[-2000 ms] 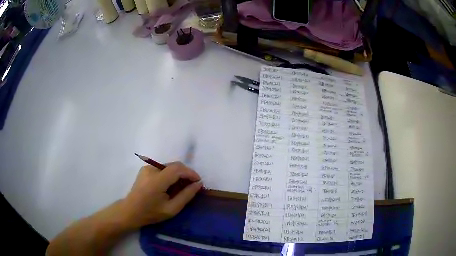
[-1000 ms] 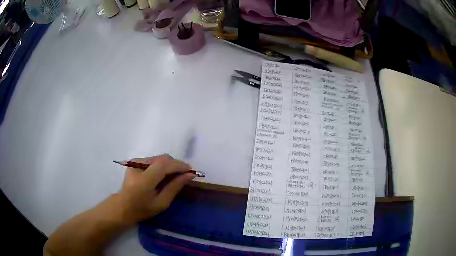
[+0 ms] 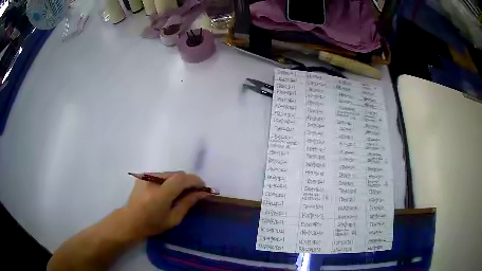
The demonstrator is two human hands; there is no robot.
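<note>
My left hand (image 3: pixel 156 209) comes in from the lower left and holds a thin dark red pencil (image 3: pixel 150 179) between thumb and fingers. The pencil lies nearly level, its dark tip to the left and its other end to the right, over the white tabletop. A handwritten list (image 3: pixel 330 169) in four columns lies to the right, its lower part over a blue translucent sewing template (image 3: pixel 211 227) with a brown edge strip and slots. The template's near side is cut off by the frame. My right hand is not in view.
Black thread snips (image 3: pixel 259 87) touch the list's left edge. A pale wooden-handled tool (image 3: pixel 351 64) lies behind the list. A pink tape roll (image 3: pixel 196 46), thread cones (image 3: pixel 112 10) and a phone (image 3: pixel 306 10) on mauve cloth stand at the back. A cream machine bed (image 3: pixel 444 132) is on the right.
The pencil has turned in my left hand from sloping to nearly level since the oldest frame, showing its right-hand end. The hand has shifted slightly; the list and template stay in place.
</note>
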